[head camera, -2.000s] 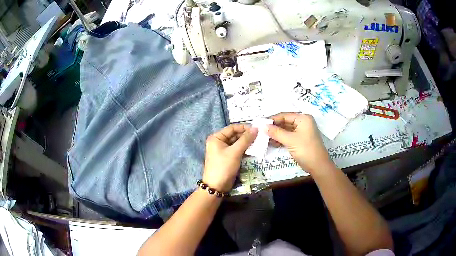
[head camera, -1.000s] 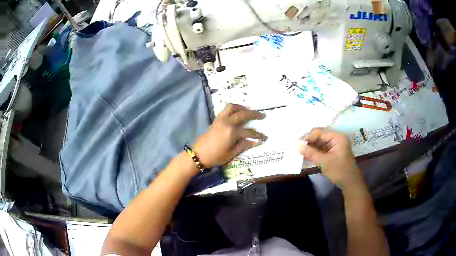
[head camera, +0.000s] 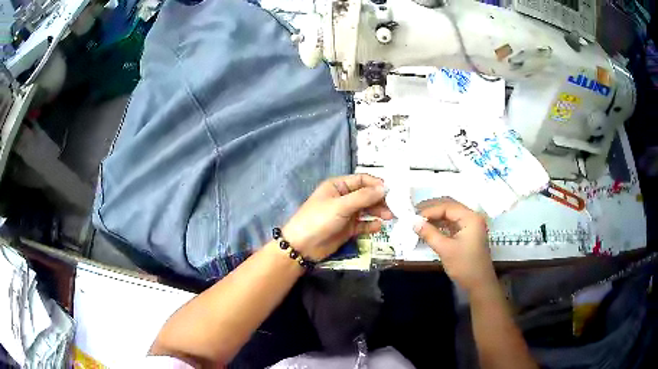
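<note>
A small white label is between my hands over the front of the table. My right hand pinches its right side with thumb and fingertips. My left hand is at its upper left, thumb and forefinger closed on its edge. The label's outline blends into the white table. A grey-blue denim garment lies flat to the left of the needle area, its darker edge beside my left hand. A cream JUKI sewing machine stands behind.
Two white packets with blue writing lie on the machine bed. Orange-handled snips are at the right. A printed ruler line runs along the front edge. A white fabric pile is at lower left.
My hands were together on the label, then apart, and now are close together again with the label between them. The camera view has shifted; the garment looks unmoved on the table.
</note>
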